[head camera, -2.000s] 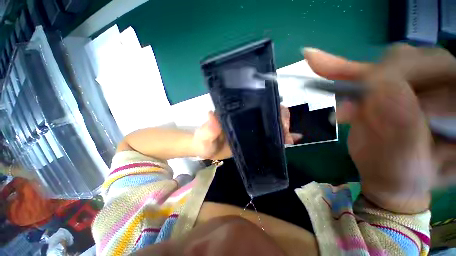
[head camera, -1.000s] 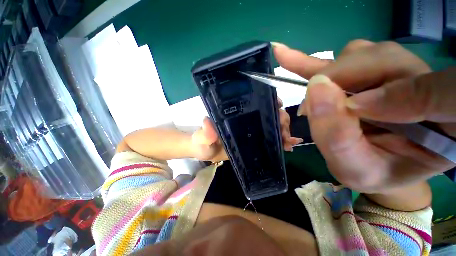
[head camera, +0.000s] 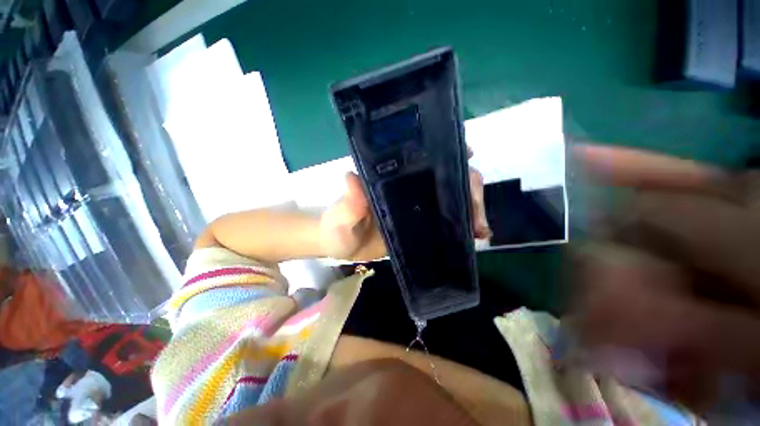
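A long black plastic housing (head camera: 421, 225) is held up in the middle of the view, its open inner side facing me. A small dark-blue shiny window (head camera: 395, 127) shows near its wide end. My left hand (head camera: 348, 223) holds the housing from behind, with fingers showing at both edges. My right hand (head camera: 667, 258) is at the right, strongly blurred and away from the housing. The tweezers cannot be made out in it. A black adhesive sheet (head camera: 525, 215) with a stepped edge lies on a white liner sheet (head camera: 533, 137) behind the housing.
A green mat (head camera: 542, 50) covers the bench. White sheets with stepped edges (head camera: 218, 133) lie at left. Clear ribbed plastic trays (head camera: 79, 208) stand at far left. Dark grey blocks (head camera: 712, 42) sit at upper right. Red and orange things (head camera: 33, 312) show at lower left.
My right hand has moved away from the housing to the right and blurred, after its tweezers' tip was over the housing's wide end. The housing has tilted slightly, and the black adhesive sheet shows again.
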